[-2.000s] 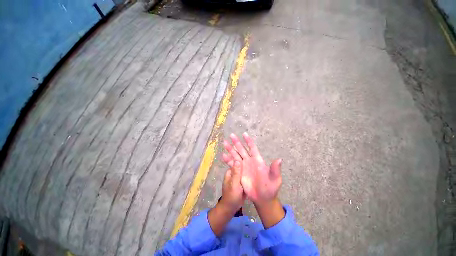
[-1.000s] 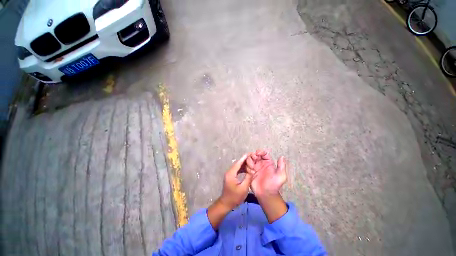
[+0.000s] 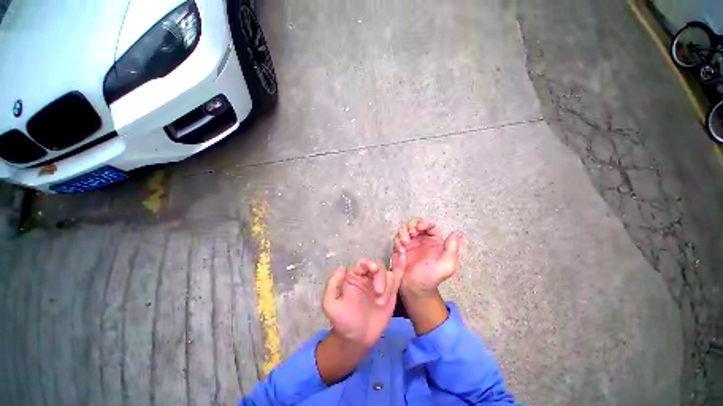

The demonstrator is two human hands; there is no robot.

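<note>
My left hand (image 3: 362,303) is bare, palm up, with its fingers loosely curled and apart, in front of my blue shirt at the lower middle. My right hand (image 3: 426,255) is bare beside it, palm up, fingers curled in and thumb apart. The hands meet or nearly meet where their fingers come together. Nothing shows in either hand.
A white car (image 3: 151,67) stands at the upper left, its front towards me. A worn yellow line (image 3: 266,293) runs on the concrete ground left of me. A grooved concrete strip (image 3: 151,317) lies at the lower left. A bicycle (image 3: 701,55) stands at the upper right by a wall.
The white car has come closer and larger at the upper left. My left hand has turned palm up and moved off my right palm. My right hand's fingers have curled in.
</note>
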